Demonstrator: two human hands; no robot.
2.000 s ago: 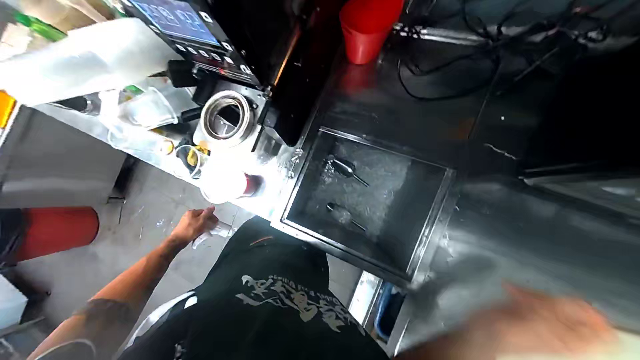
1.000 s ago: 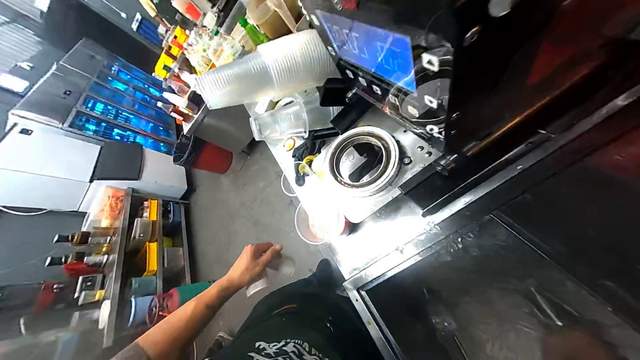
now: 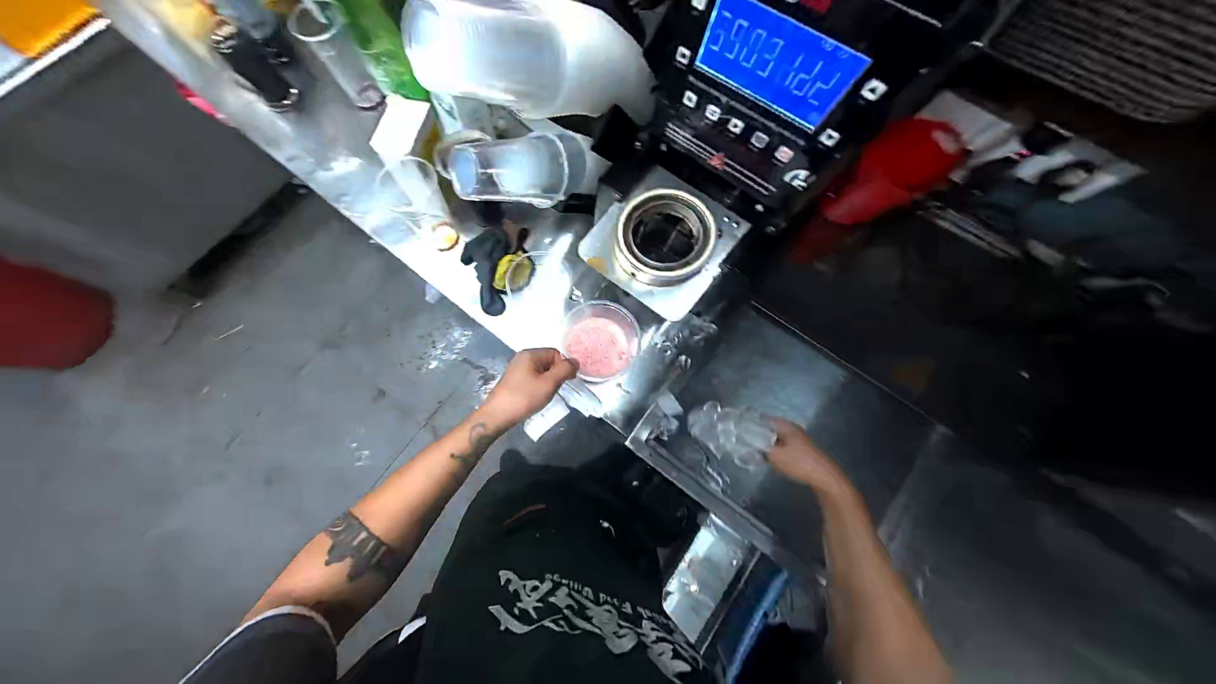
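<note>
A clear plastic cup of pink drink (image 3: 598, 348) stands on the metal counter, below the round metal ring of a cup sealing machine (image 3: 665, 237). My left hand (image 3: 534, 378) is at the cup's lower left side, fingers closed on a white paper slip (image 3: 547, 418) that hangs under it. Over the sink at the right, my right hand (image 3: 803, 454) holds clear pieces that look like ice or crumpled clear plastic (image 3: 733, 433); blur hides which.
Behind the pink drink lie an empty clear cup (image 3: 518, 169), a stack of plastic cups (image 3: 527, 57) and a black cloth-like item (image 3: 487, 266). A red container (image 3: 893, 171) stands beyond the machine. The sink's metal rim (image 3: 703, 494) borders the counter.
My left hand has come up from over the floor to the counter beside the drink. My right hand, blurred at the far right two seconds ago, is now over the sink with clear pieces. The view has swung.
</note>
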